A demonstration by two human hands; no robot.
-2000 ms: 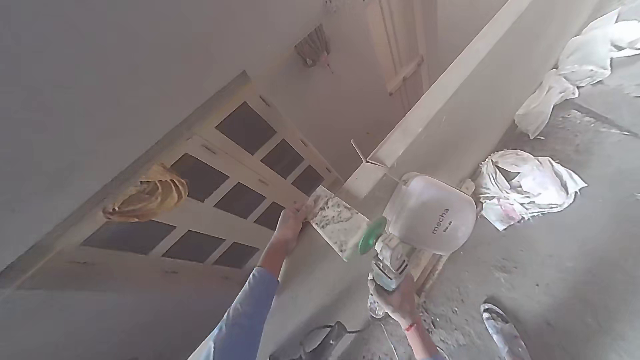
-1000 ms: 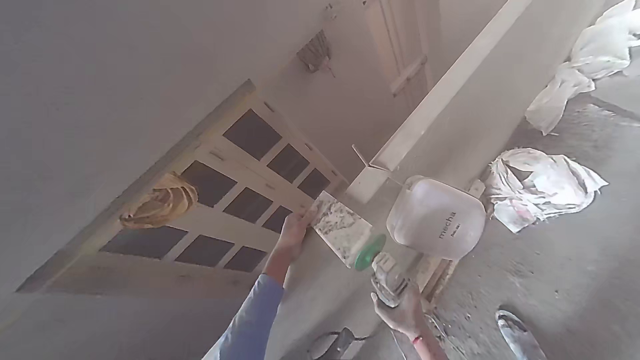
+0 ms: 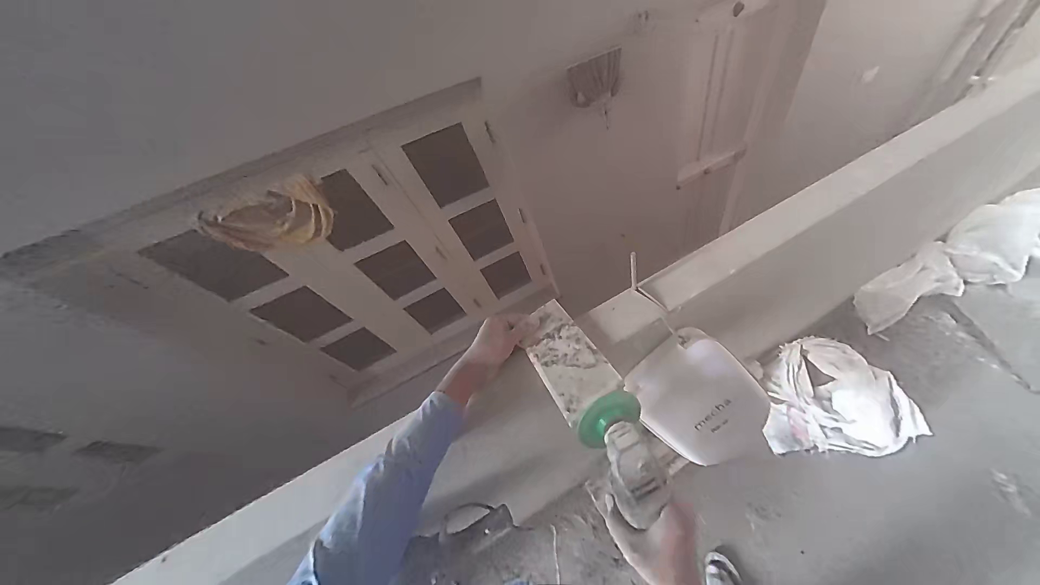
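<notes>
With its fingers at the upper left corner, my left hand (image 3: 497, 340) grips a rectangular stone slab (image 3: 569, 357), cream with grey mottling. My right hand (image 3: 654, 536) is wrapped around the body of an angle grinder (image 3: 635, 467), coated with dust. The grinder's green disc (image 3: 609, 416) lies against or just over the slab's lower end; exact contact cannot be told. Right beside the slab is a white rounded plastic piece (image 3: 700, 398) bearing writing, with a thin bent rod (image 3: 650, 296) at its upper end.
A low ledge wall (image 3: 780, 211) runs diagonally across the view. Crumpled white sacks (image 3: 841, 398) lie on the dusty floor at right, more (image 3: 987, 244) farther up. A dark handled object (image 3: 479, 524) is on the floor below. Behind is a paned wooden door frame (image 3: 422, 236).
The grinder's disc has moved from the slab's right edge to its lower end. My left hand keeps its hold on the slab. The view has shifted somewhat.
</notes>
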